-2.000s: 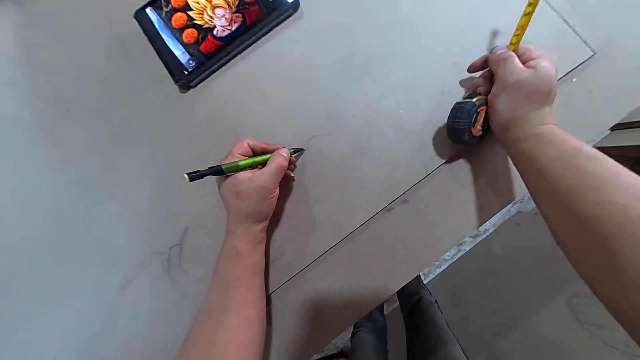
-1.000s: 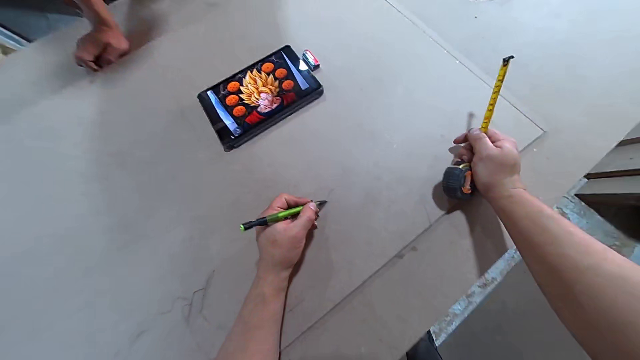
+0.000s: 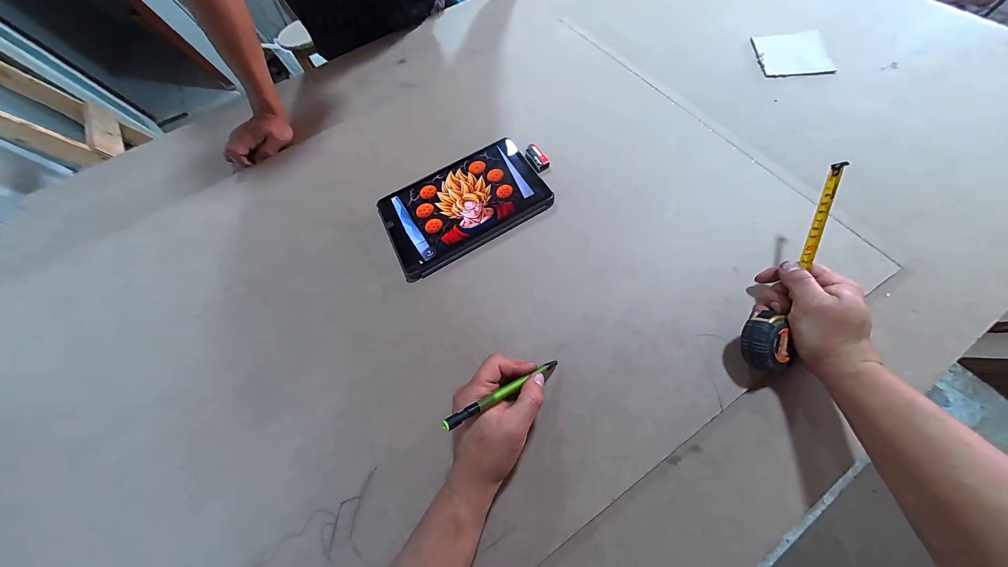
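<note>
My left hand (image 3: 496, 425) holds a green and black marking pencil (image 3: 504, 392), its dark tip close to the surface of a large pale board (image 3: 315, 331). At the right, my right hand (image 3: 827, 315) grips a black and orange tape measure (image 3: 766, 342); a short length of its yellow blade (image 3: 823, 216) sticks up past my fingers, the end hook free in the air. Thin straight lines on the board meet at a corner just beyond my right hand. Faint pencil scribbles (image 3: 342, 512) show at the lower left.
Beyond my hands lies a tablet (image 3: 466, 206) showing a cartoon picture, a small red and black object (image 3: 537, 157) by its corner. Another person's closed hand (image 3: 260, 140) rests on the board at the upper left. A square offcut (image 3: 793, 53) lies at the upper right.
The view has swung up and left, bringing the other person's hand and arm into sight. My hands keep their hold on the pencil and the tape measure.
</note>
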